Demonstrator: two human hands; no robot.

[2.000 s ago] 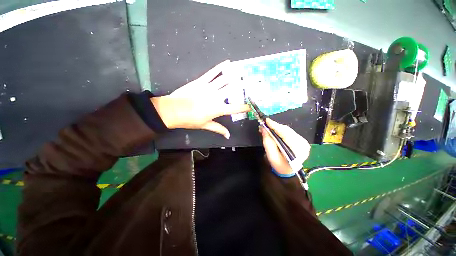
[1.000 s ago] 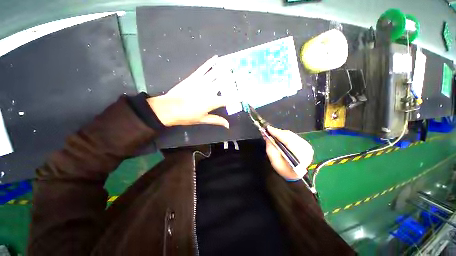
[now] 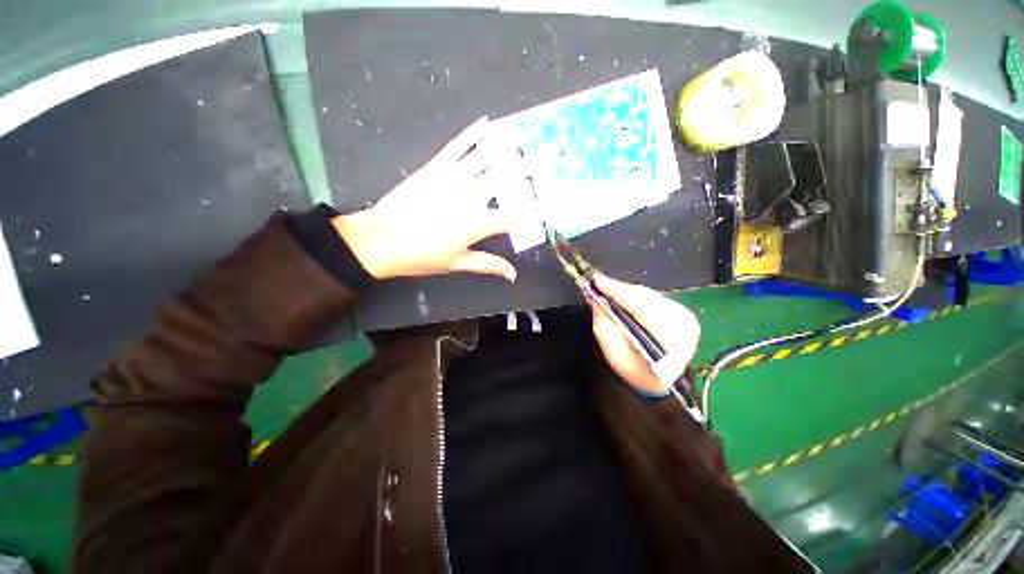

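Note:
A green circuit board looks bright and washed out by glare, with white paper showing at its edges. My left hand lies palm down over its left end, fingers spread and thumb out on the black mat; it grips nothing that I can see. My right hand holds a black soldering iron like a pen. The iron's tip is at the board's lower left edge, close to my left fingers. Glare hides the exact contact point.
Right of the board are a yellowish cleaning pot, a black iron holder on a brass-coloured base, and a grey solder feeder with a green spool. A pale cable loops from the feeder to the iron.
The view has shifted, so the board and pot sit higher in the picture than two seconds ago. The iron's tip stays near the board's lower left; both hands keep nearly the same pose.

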